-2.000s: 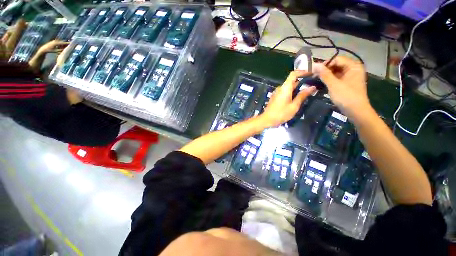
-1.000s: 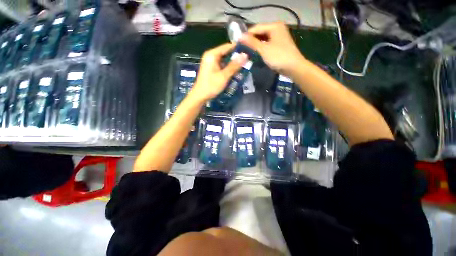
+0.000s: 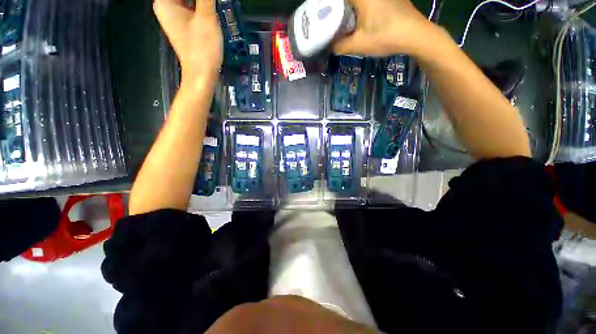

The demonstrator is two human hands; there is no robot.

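Note:
My right hand [image 3: 385,27] holds the white barcode scanner [image 3: 318,26] over the clear blister tray [image 3: 302,122]. Its red light falls on a white barcode label [image 3: 291,62] in an upper middle pocket that holds no unit. My left hand [image 3: 193,32] is at the top edge, its fingers partly cut off, at the end of a teal-blue electronic unit [image 3: 231,26]; that unit is tilted above the tray's upper left. Other units, such as one in the lower row [image 3: 298,163], lie in the pockets. One unit [image 3: 395,127] lies slanted at the right.
A tall stack of clear trays [image 3: 72,98] stands at the left and another [image 3: 581,104] at the right edge. Cables [image 3: 563,85] and a dark rounded object [image 3: 506,75] lie on the right of the green mat. A red stool [image 3: 78,228] is at the lower left.
My hands have moved apart. My right hand now holds the scanner, with its red light on a label. My left hand has moved left with a unit. The view has turned and shifted down.

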